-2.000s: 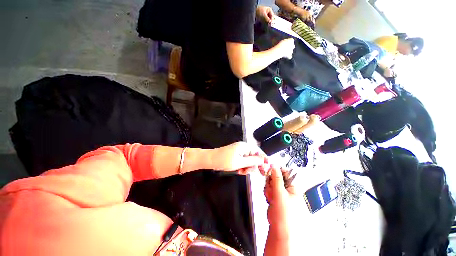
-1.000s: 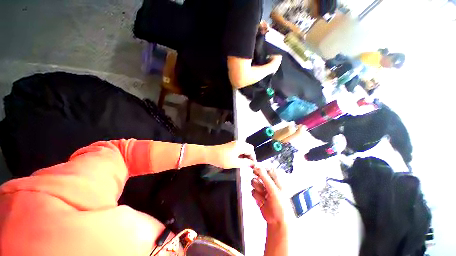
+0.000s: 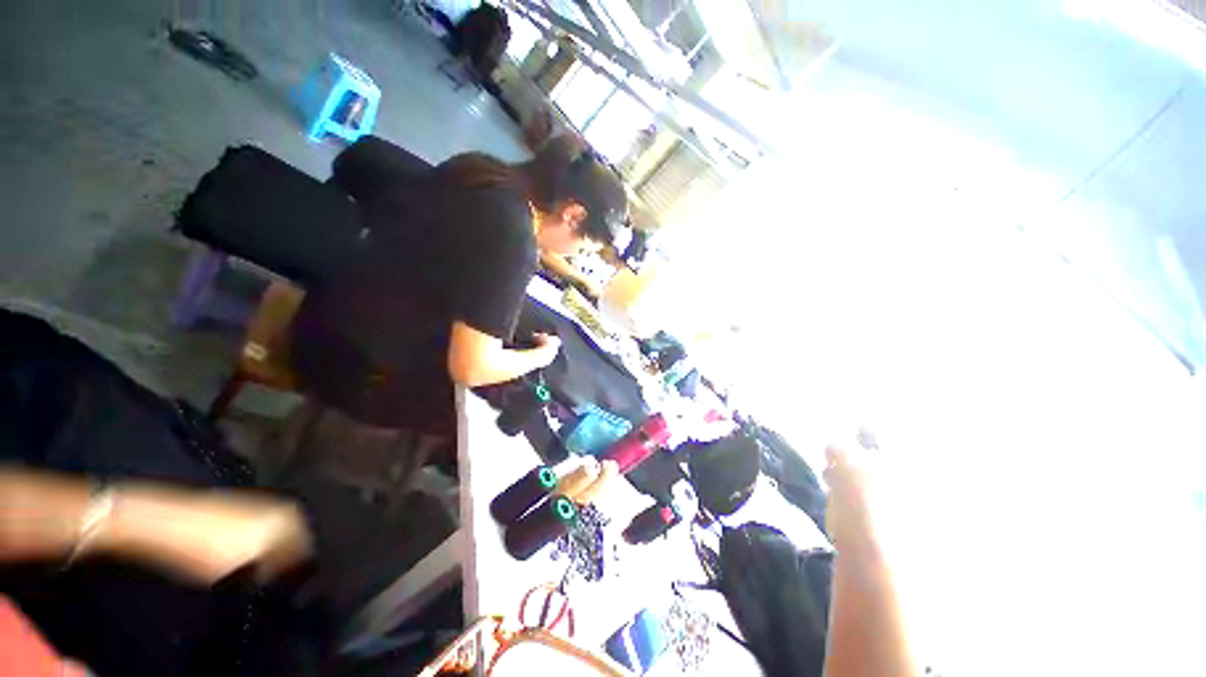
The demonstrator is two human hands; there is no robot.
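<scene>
The black garment (image 3: 93,397) fills the lower left, with small glints along its edge. My left hand (image 3: 258,540) is strongly blurred over the dark cloth at lower left; what its fingers hold cannot be made out. My right hand (image 3: 850,456) is raised far out at the right, washed out by glare, with a small dark spot at its fingertips. No needle or thread can be seen.
The white table (image 3: 496,582) bears black thread cones (image 3: 540,526), a dark red cone (image 3: 642,443), red-handled scissors (image 3: 546,610), a blue-and-white item (image 3: 638,640), a chain heap (image 3: 688,622) and black cloth (image 3: 780,582). A person in black (image 3: 437,265) sits beyond. Glasses (image 3: 529,648) cut across the bottom edge.
My hands were close together at the table edge and are now far apart, the left over the lap cloth and the right out to the right. The view has swung up and right.
</scene>
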